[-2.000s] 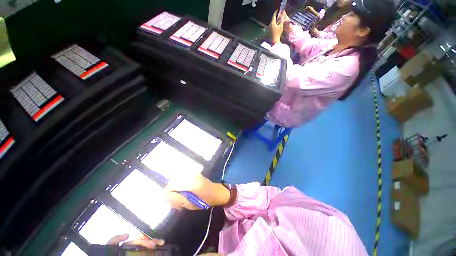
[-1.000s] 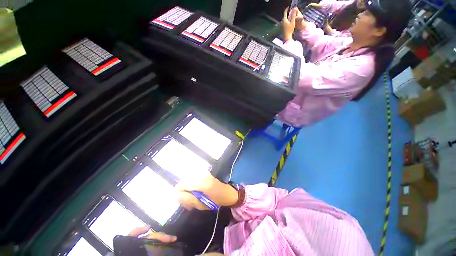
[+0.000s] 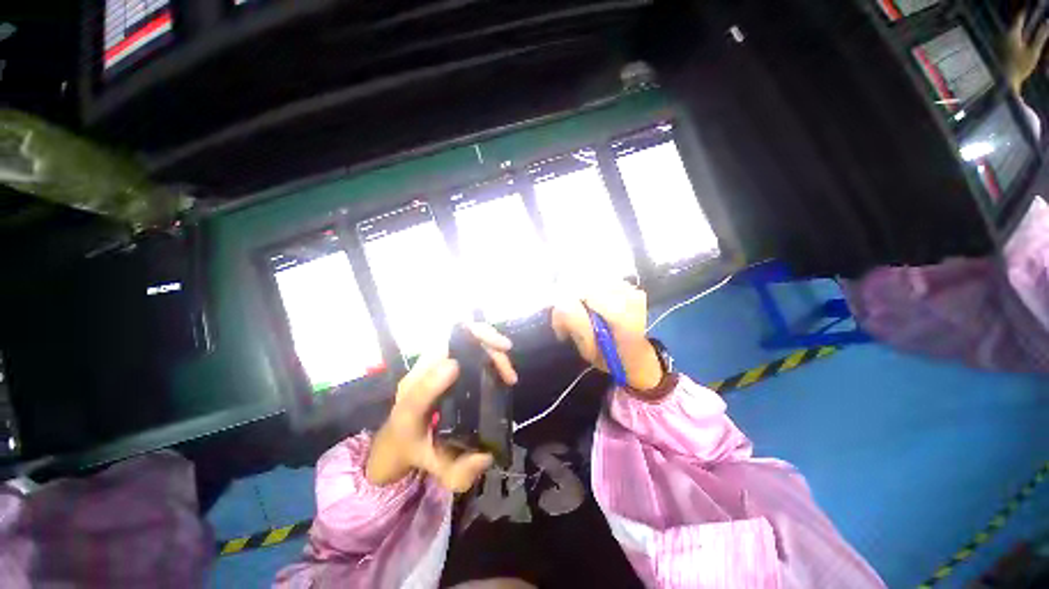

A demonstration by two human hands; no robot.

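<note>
My left hand (image 3: 420,426) holds a dark handheld device (image 3: 481,403) upright below the tray, fingers around its sides. A white cable (image 3: 554,405) runs from near the device past my right hand to the bench edge. My right hand (image 3: 610,322) holds a blue stylus (image 3: 606,345) at the tray's near edge, fingers close to the middle phones. The black phone tray (image 3: 282,351) holds several side-by-side phones with glaring white screens, such as the rightmost phone (image 3: 667,201) and the leftmost phone (image 3: 328,316), which has a green spot and a red spot at its bottom.
Stacked black trays (image 3: 460,81) stand behind the tray, and another stack (image 3: 851,150) stands at the right with lit phones on top. A dark phone with small white text (image 3: 163,288) lies left. A translucent yellow-green item (image 3: 69,167) is upper left. Neighbours' pink sleeves show at both sides.
The view has swung left and down, so the tray now lies across the middle. My left hand and the device have come off the left phones and are below the tray, the device now upright.
</note>
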